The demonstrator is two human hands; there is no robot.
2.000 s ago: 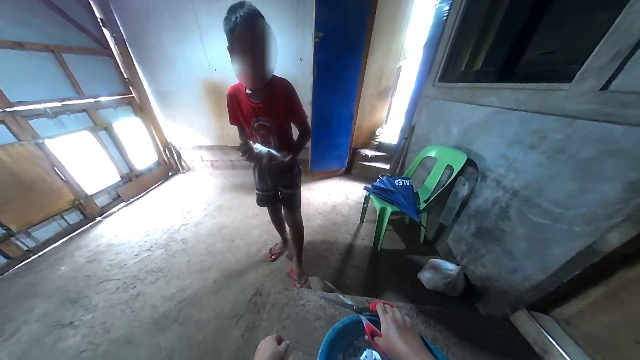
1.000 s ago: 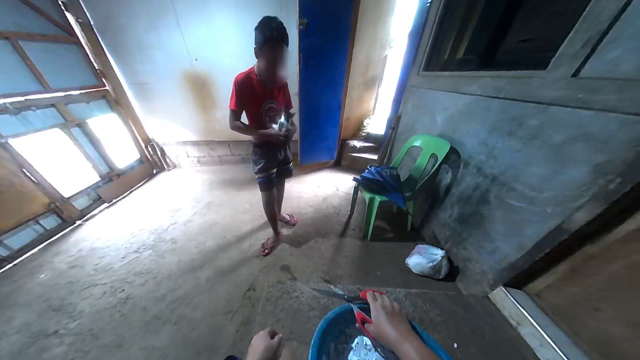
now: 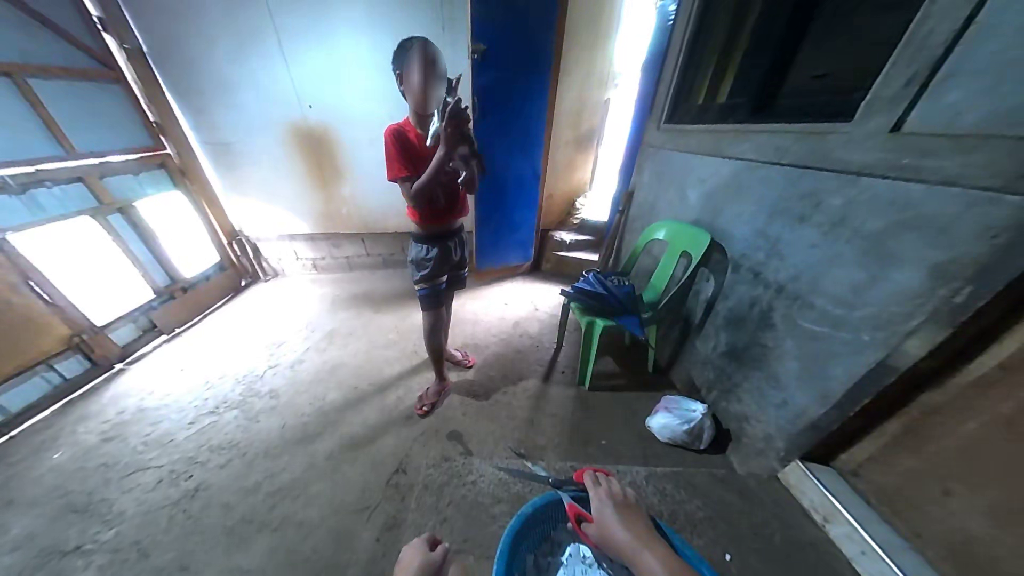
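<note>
My right hand (image 3: 620,516) grips the red handles of a pair of scissors (image 3: 552,480) over a blue plastic basket (image 3: 512,532). The scissor blades are spread and point to the left, past the basket's rim. Crumpled silvery-white material (image 3: 580,560) lies inside the basket, below my right hand. My left hand (image 3: 422,555) is to the left of the basket at the bottom edge, its fingers curled. Whether it holds anything cannot be seen.
A person (image 3: 432,184) in a red shirt stands ahead, holding a small cat (image 3: 456,136) up at the chest. At right are a green plastic chair (image 3: 672,248) with a blue umbrella (image 3: 604,296) on it, a white plastic bag (image 3: 680,422) on the floor and a concrete wall (image 3: 800,264).
The person ahead has raised the cat from waist height to the chest and face. My right hand still holds the scissors over the basket.
</note>
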